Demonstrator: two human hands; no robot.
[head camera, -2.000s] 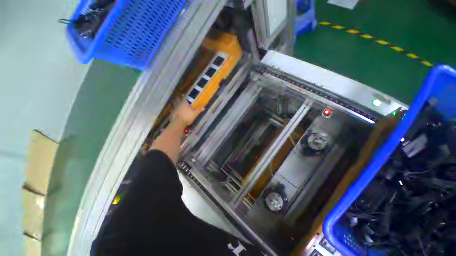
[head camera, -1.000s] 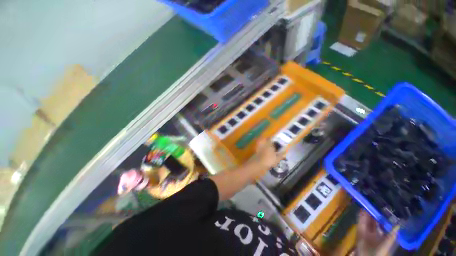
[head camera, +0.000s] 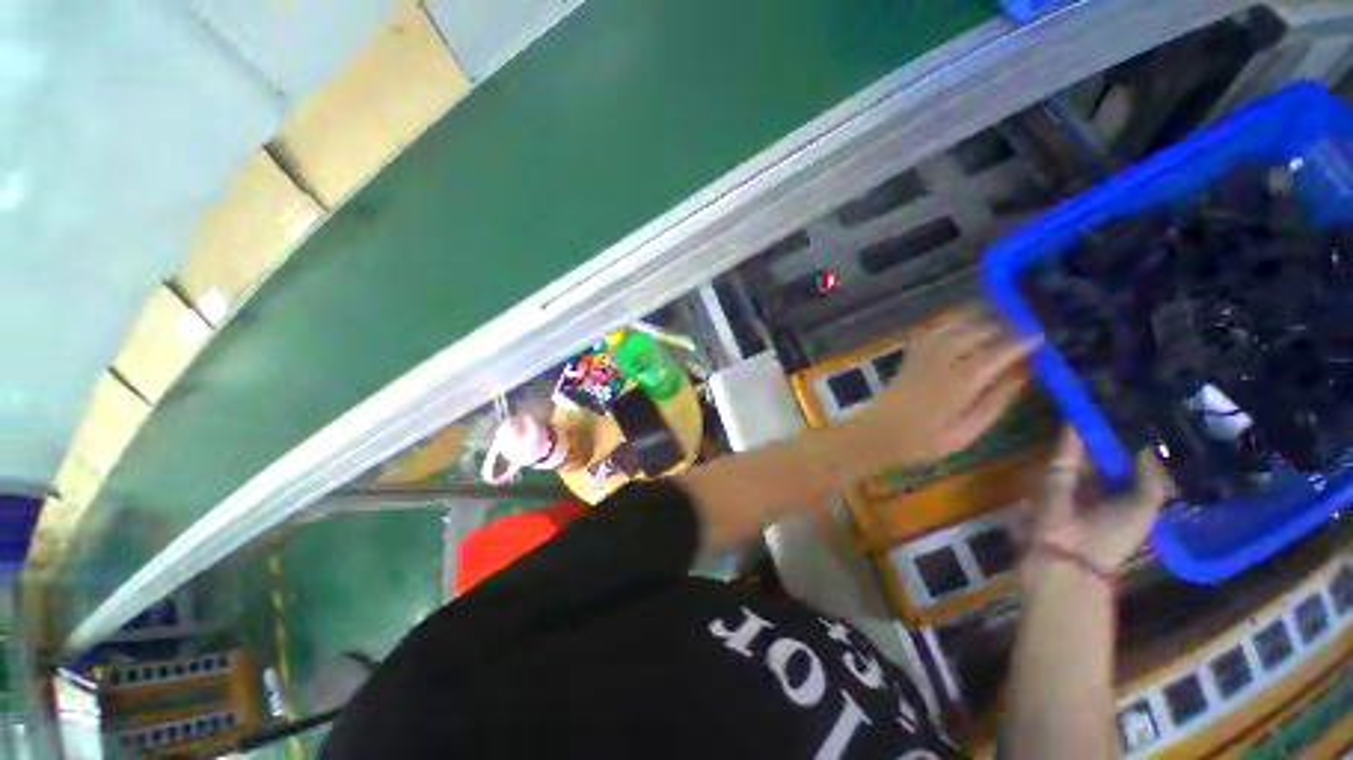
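Observation:
A blue plastic basket (head camera: 1076, 400) heaped with black adapters (head camera: 1187, 327) stands at the right, over the orange trays. My left hand (head camera: 957, 383) is flat with its fingers apart; its fingertips are at the basket's left wall, and contact is unclear. My right hand (head camera: 1095, 517) grips the basket's near-left corner from below, thumb and fingers at its rim. An orange tray (head camera: 905, 512) with white strips and black squares lies partly under my left hand and the basket. A second orange tray (head camera: 1288, 713) shows at the lower right.
A metal rail (head camera: 653, 267) runs diagonally past the conveyor. A small round stand (head camera: 686, 431) holds a green bottle (head camera: 647, 364) and a pink cup (head camera: 525, 443). A red object (head camera: 505, 546) is below it. Cardboard (head camera: 371, 112) lies at the upper left. Another blue basket's edge shows at the top.
The view has swung right-down. The basket now lies over the orange tray at the conveyor's far side. My left hand has left the tray's strip and is at the basket; my right hand is at its corner.

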